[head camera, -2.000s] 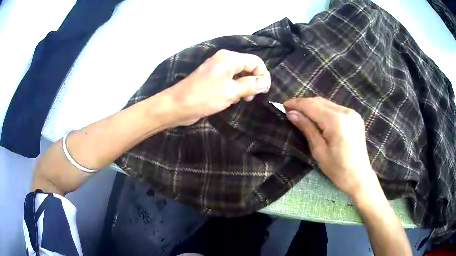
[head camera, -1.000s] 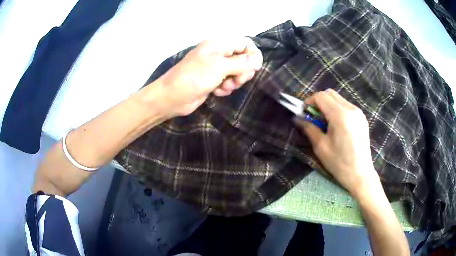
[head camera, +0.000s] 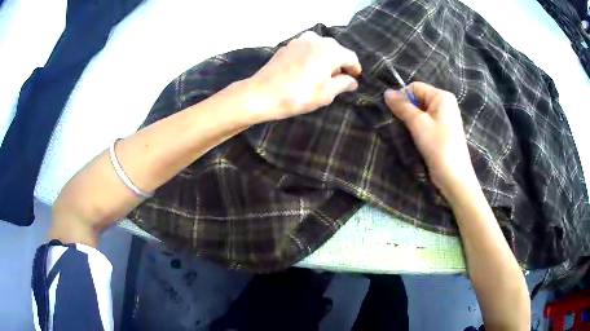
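A dark brown-black plaid garment (head camera: 323, 145) lies spread and folded over the table in front of me. My left hand (head camera: 310, 74) is over its upper middle, thumb and forefinger close together at the cloth; whether a fine thread or a bit of cloth is between them cannot be told. My right hand (head camera: 430, 123) holds the thread snips (head camera: 409, 94), a blue handle part showing between thumb and fingers. The thin blades point up and left over the plaid. The palm hides the rest of the snips.
The pale table (head camera: 394, 245) has a curved near edge. A long navy cloth piece (head camera: 45, 110) lies at the left. Dark cloth shows at the top right corner. A red stool (head camera: 569, 310) stands at the lower right, beside the grey floor.
The plaid's middle part has been shifted, its lower edge now lying across the front. My left hand has moved slightly right; my right hand and the snips have moved up.
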